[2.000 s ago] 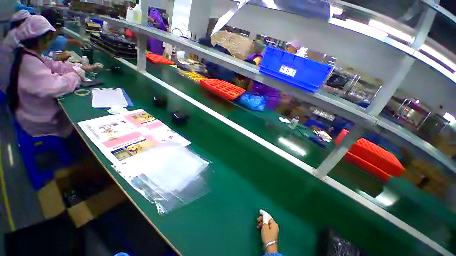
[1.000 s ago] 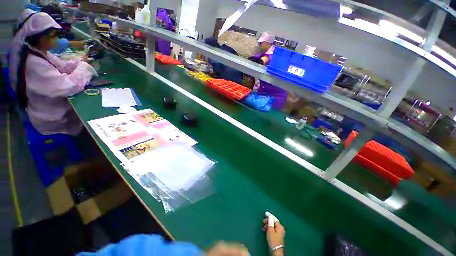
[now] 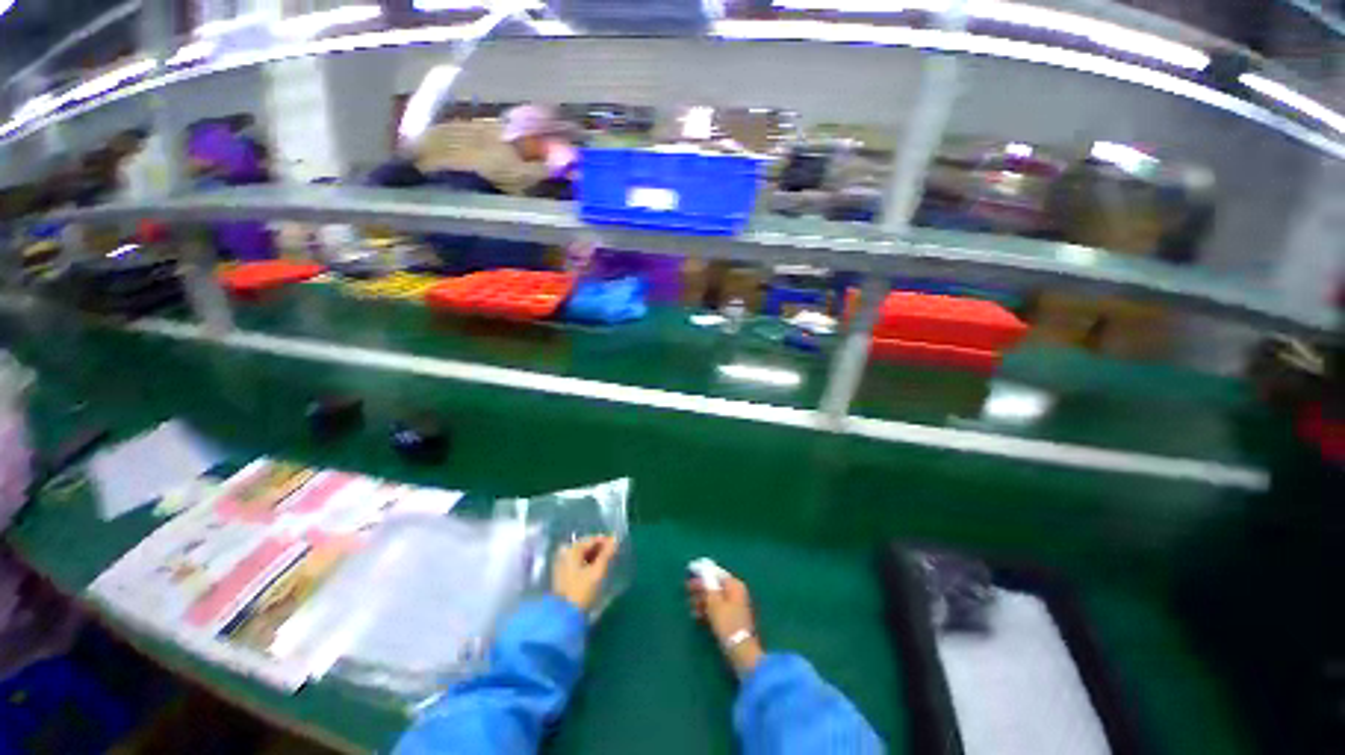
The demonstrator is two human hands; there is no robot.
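Note:
My left hand (image 3: 584, 572) pinches a clear plastic bag (image 3: 602, 509) at the right end of the empty-bag stack (image 3: 413, 590). The bag stands up glinting around my fingers. My right hand (image 3: 720, 602) is just to its right over the green mat, fingers curled, with white on the fingertips; blur hides whether it grips anything. Two small black electronic units (image 3: 419, 438) sit on the bench beyond the printed sheets (image 3: 221, 568). A black packing tray (image 3: 910, 649) at right holds a bagged unit (image 3: 959, 590) at its far end, on a silvery-white liner (image 3: 1021, 679).
A pale metal shelf frame (image 3: 590, 391) runs across the bench's far side, with a blue plastic crate (image 3: 671, 192) on it. Red-orange compartment trays (image 3: 944, 328) and a blue plastic bag (image 3: 606, 301) lie beyond. A white form (image 3: 152, 466) and a person's pink sleeve are at left.
The view has swung right, bringing the tray into sight. My left hand has come forward to the bag stack and taken hold of a bag. My right hand remains over the mat.

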